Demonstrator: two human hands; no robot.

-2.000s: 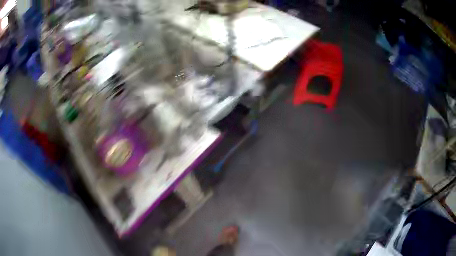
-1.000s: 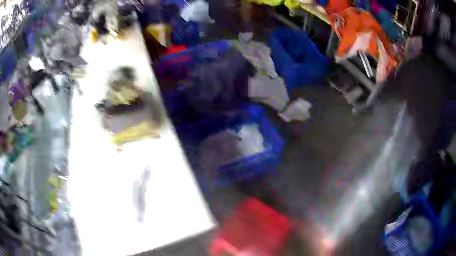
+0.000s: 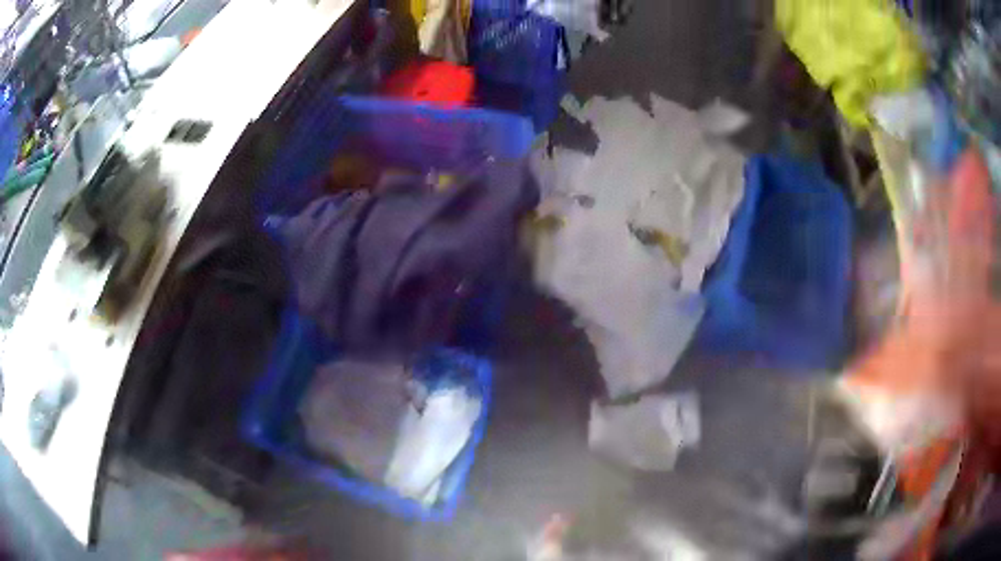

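No hand is clearly in view. Nearest in front of me on the floor is a blue crate (image 3: pixel 256 408) holding grey-purple pieces (image 3: pixel 353 414) and white pieces (image 3: pixel 435 436). Behind it, dark purple cloth (image 3: pixel 406 247) drapes over another blue crate (image 3: pixel 439 123). A small blurred pinkish shape shows at the bottom edge; I cannot tell what it is.
A long white table (image 3: pixel 49 362) with a blurred dark pile runs along the left. Pale scraps (image 3: pixel 637 296) lie on the floor, beside a blue bin (image 3: pixel 793 263). Orange cloth (image 3: pixel 944 351) hangs at the right, yellow cloth (image 3: pixel 851 49) at the upper right. A red edge shows at bottom left.
The view has turned and come closer to the crates. The white table has shifted left, the crates and scraps look larger, and the red stool has almost left the bottom edge.
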